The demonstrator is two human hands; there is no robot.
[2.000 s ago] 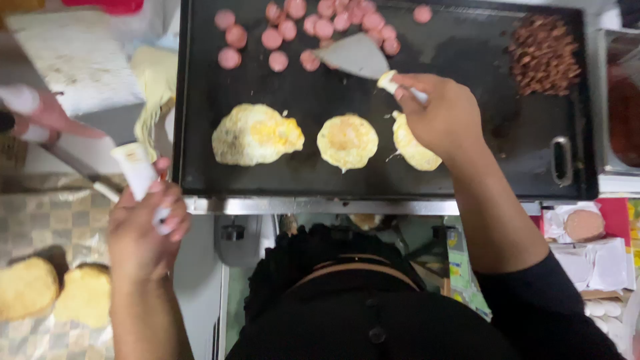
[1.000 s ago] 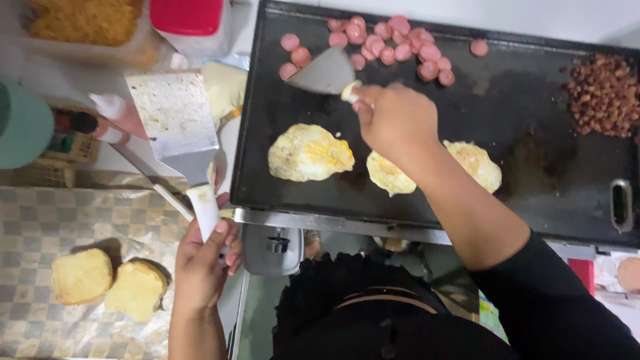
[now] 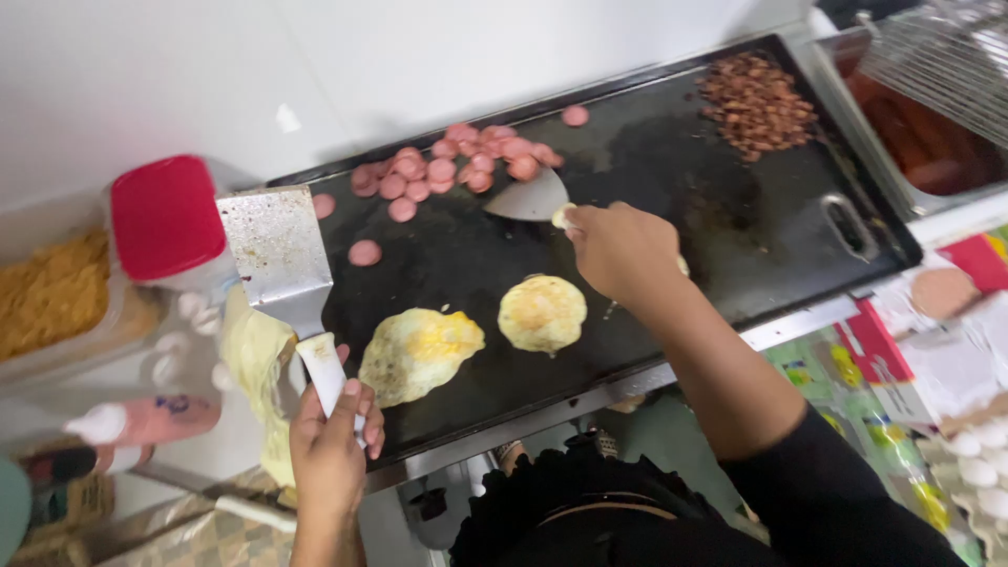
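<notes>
My left hand grips the white handle of a wide metal spatula, its blade raised over the griddle's left edge. In my right hand is a rounded metal scraper, its blade against the lower edge of the sliced sausages. A fried egg with broken yolk lies on the black griddle near my left hand. A rounder fried egg is to its right. My right forearm hides nearly all of another egg. Chopped browned meat is heaped at the far right corner.
Left of the griddle are a red-lidded container, a tub of shredded food, a pink squeeze bottle and a yellowish plastic bag. A steel pan of red sauce adjoins the right end. Eggs sit at lower right.
The scraper has moved right along the sausage slices, which are now spread differently. The wide spatula has come over the griddle's left edge from beside it. The view has shifted and tilted.
</notes>
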